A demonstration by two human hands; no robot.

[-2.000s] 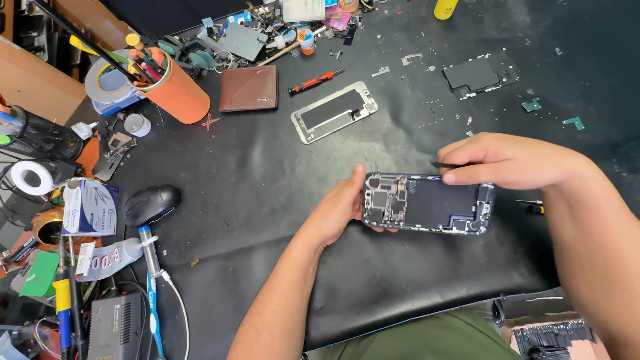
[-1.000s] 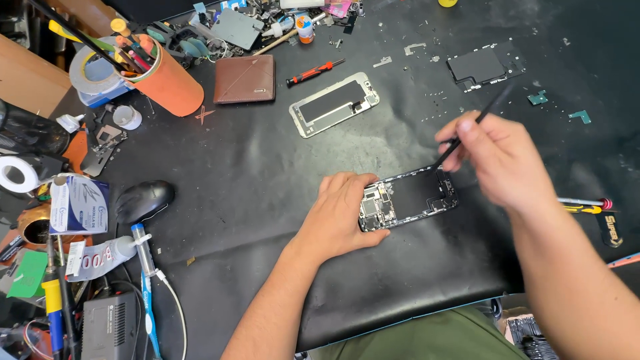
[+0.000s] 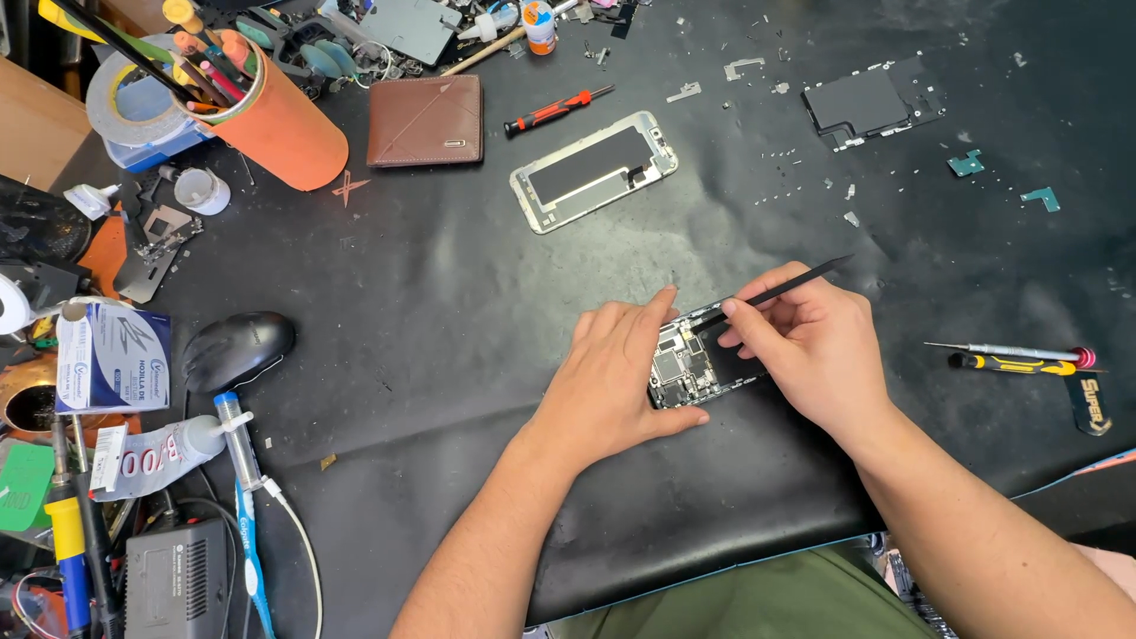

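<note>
An opened smartphone (image 3: 682, 366) lies near the front of the black work mat, its circuit board facing up at the left end. My left hand (image 3: 603, 382) holds its left end, thumb at the near edge and fingers at the far edge. Between thumb and fingers of my right hand (image 3: 799, 346) is a black spudger (image 3: 790, 286); its lower tip is at the phone's board area, near the black battery. The right hand covers the phone's right end. A detached phone screen (image 3: 593, 173) lies beyond, beside a red and black screwdriver (image 3: 557, 111).
Left stand an orange pen cup (image 3: 288, 124), a brown wallet (image 3: 426, 122), a black mouse (image 3: 240, 351) and a soldering iron (image 3: 69, 550). At the right are two screwdrivers (image 3: 1021, 362), another phone part (image 3: 874, 99) and small loose pieces.
My right hand has brought the spudger from the phone's right end toward the board. The left hand remains around the phone's left end.
</note>
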